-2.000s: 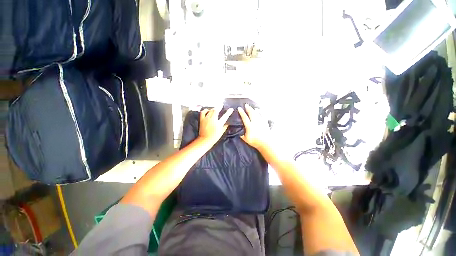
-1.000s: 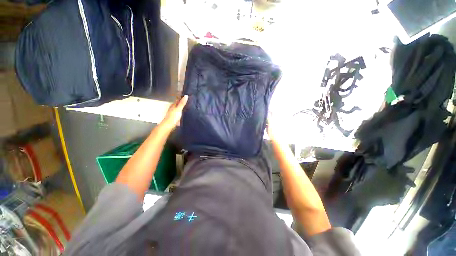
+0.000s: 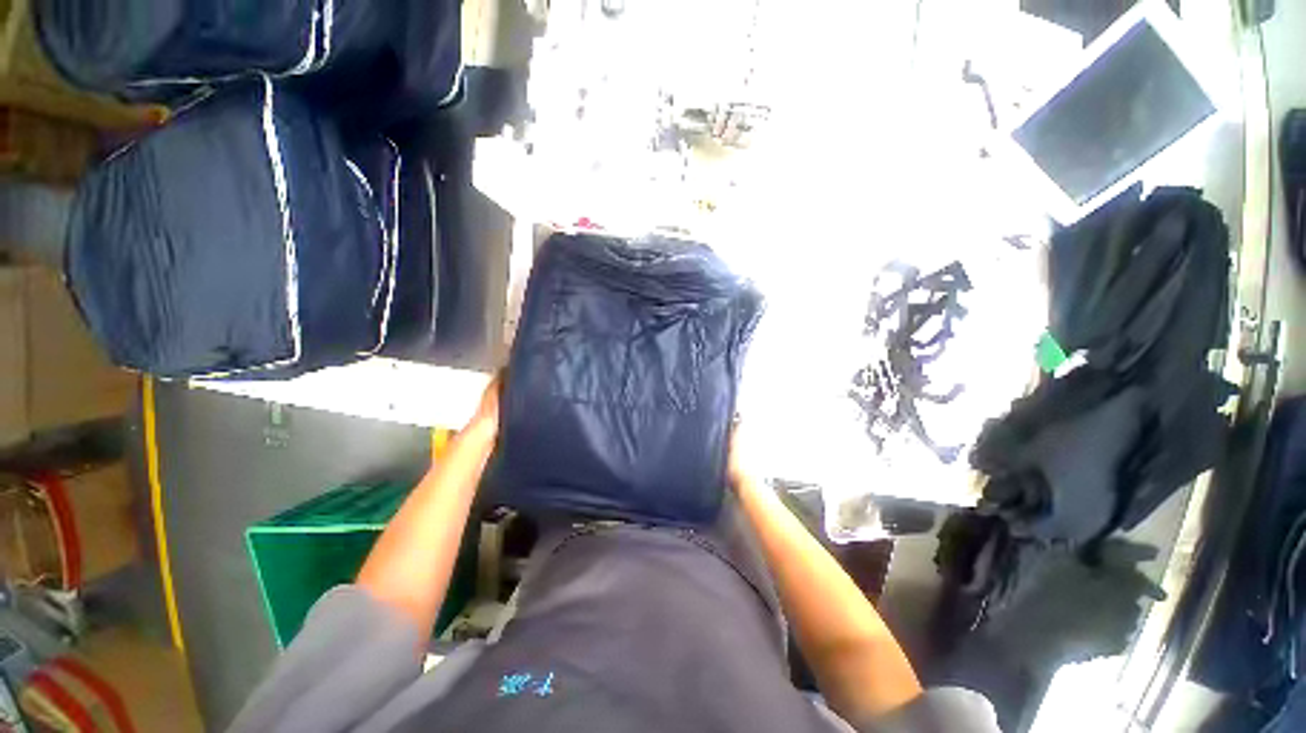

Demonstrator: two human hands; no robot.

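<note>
A navy, wrinkled bag piece [image 3: 619, 387], plain and without a white line, lies at the front edge of the white machine table, over my lap. My left hand [image 3: 489, 407] holds its left side, with the fingers mostly hidden under or behind it. My right hand [image 3: 736, 455] is at its lower right side, mostly hidden by the piece. The sewing machine [image 3: 702, 129] beyond the piece is washed out by glare.
Navy backpack bodies with white piping [image 3: 186, 236] stand at left. Black strips [image 3: 917, 344] lie on the table at right, beside a black padded pile [image 3: 1132, 344] and a tablet [image 3: 1114, 112]. A green crate [image 3: 308, 551] and cartons [image 3: 57, 530] are at lower left.
Since two seconds ago, my hands have gone from the top of the piece by the needle area to its sides. The piece has come away from the machine towards me. The view has shifted too.
</note>
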